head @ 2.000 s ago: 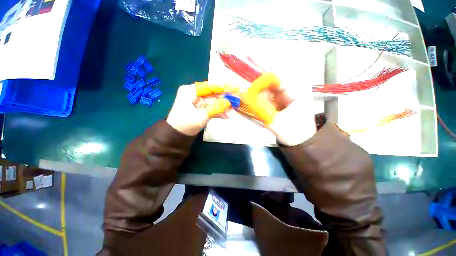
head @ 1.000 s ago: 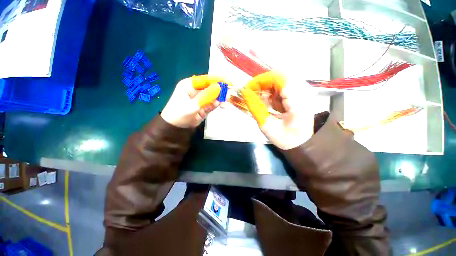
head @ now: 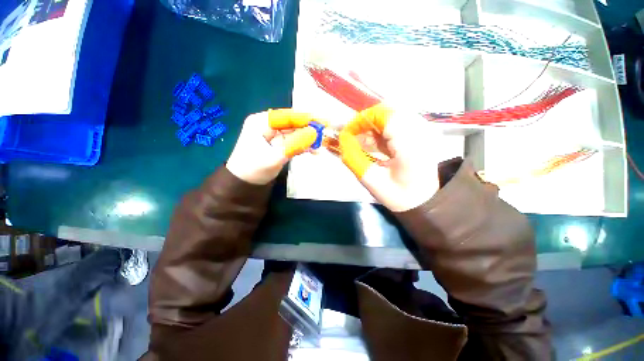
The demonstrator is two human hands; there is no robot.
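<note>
My left hand (head: 272,144), with orange finger cots, pinches a small blue connector housing (head: 317,135) between thumb and finger. My right hand (head: 385,151), also in orange cots, is just right of the housing with thumb and forefinger tips together. A thin wire end seems to lie between these fingertips, but it is overexposed. Orange lead wires (head: 332,144) show between the hands, below the fingertips. Red lead wires (head: 494,115) and orange-yellow wires (head: 565,162) lie in the white compartment tray (head: 395,192) under and beyond my right hand.
Loose blue housings (head: 197,109) lie on the green bench (head: 152,180) left of the tray. A blue bin (head: 92,127) with a printed sheet (head: 35,67) is at the far left. A clear plastic bag (head: 243,15) lies beyond the pile. Teal-and-white wires (head: 452,37) fill far compartments. A blurred dark shape is at lower left.
The housing has turned in my left fingers. My right fingertips have drawn back slightly from their position two seconds ago. A blurred dark shape has appeared over the floor at lower left.
</note>
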